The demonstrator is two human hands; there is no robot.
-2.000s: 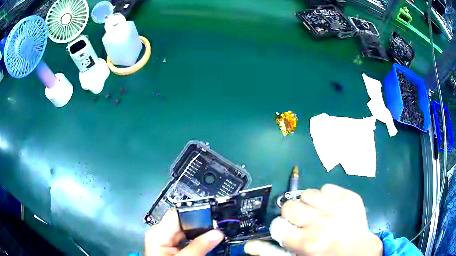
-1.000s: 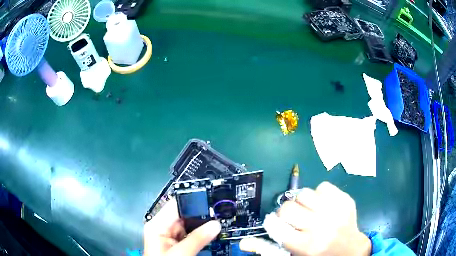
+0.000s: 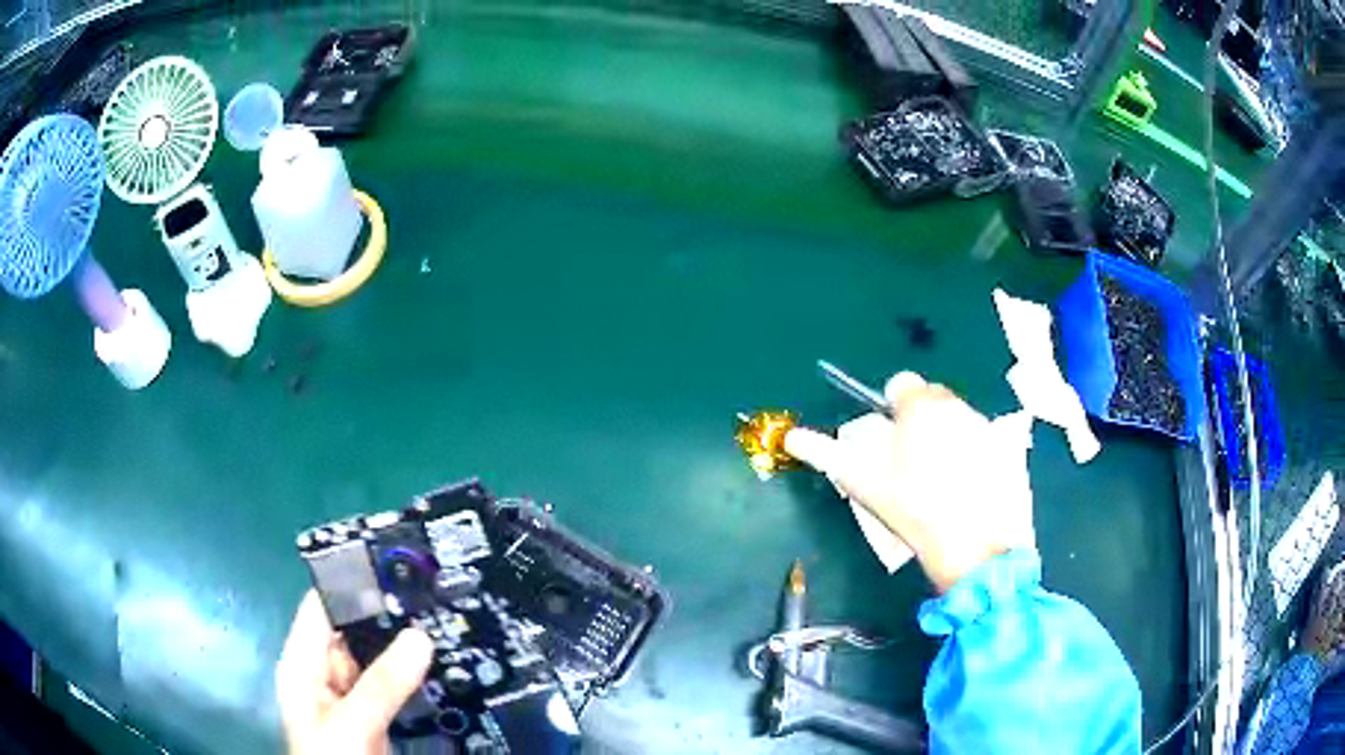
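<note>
My left hand [image 3: 354, 671] holds the black circuit board [image 3: 443, 590], which has a silver patch and a round lens part with a purplish glint. The board overlaps the left part of an open black housing [image 3: 590, 597] on the mat. My right hand [image 3: 929, 479] is over the white cloth [image 3: 885, 538] and holds a thin silver tool, likely tweezers [image 3: 853, 387], pointing up and left. A fingertip of that hand is at the right edge of the crumpled amber tape [image 3: 764, 440]. The screwdriver [image 3: 798, 649] lies below, brass tip away from me.
Two desk fans [image 3: 160, 130], a white bottle [image 3: 307, 214] in a yellow ring and a black shell [image 3: 348, 77] stand or lie at far left. Part-assembled units [image 3: 926, 151] lie at far right. A blue screw bin [image 3: 1084, 339] and crumpled paper [image 3: 1044, 376] are at right.
My right hand has left the board and screwdriver area, moved up to the cloth and amber tape, and now holds the thin tool. My left hand has tilted the board. The view has shifted.
</note>
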